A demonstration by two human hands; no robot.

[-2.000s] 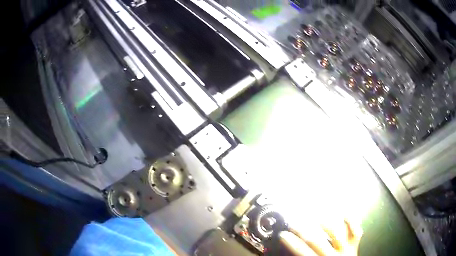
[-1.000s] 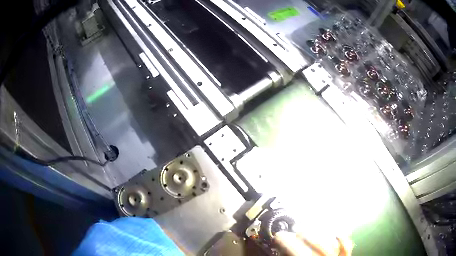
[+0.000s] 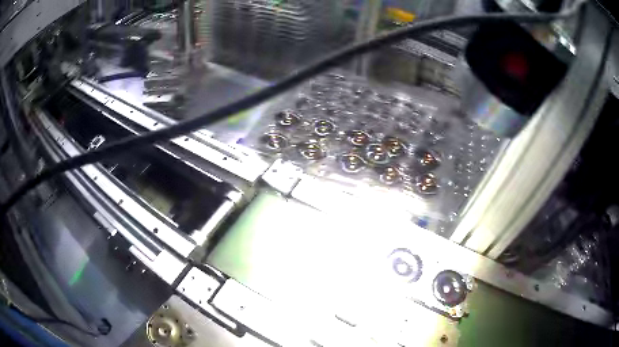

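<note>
No hand shows in the head view. Two round parts lie side by side on the green belt [image 3: 502,305] at the lower right. The left round part [image 3: 405,265] is washed pale by glare. The right round part [image 3: 450,288] is dark with a shiny centre. They seem to sit on a carrier pallet [image 3: 444,337], whose outline is mostly lost in glare. A round seat plate [image 3: 165,329] is cut off by the bottom edge at the lower left.
A clear blister tray [image 3: 407,112] with several copper-glinting rings lies beyond the belt. A thick black cable [image 3: 271,88] crosses the view. Conveyor rails [image 3: 115,203] run at the left. A pale frame post [image 3: 536,169] stands at the right.
The view has swung right and up. The hand on the toothed part and the blue sleeve have left the picture. The two round parts and the cable have come into view.
</note>
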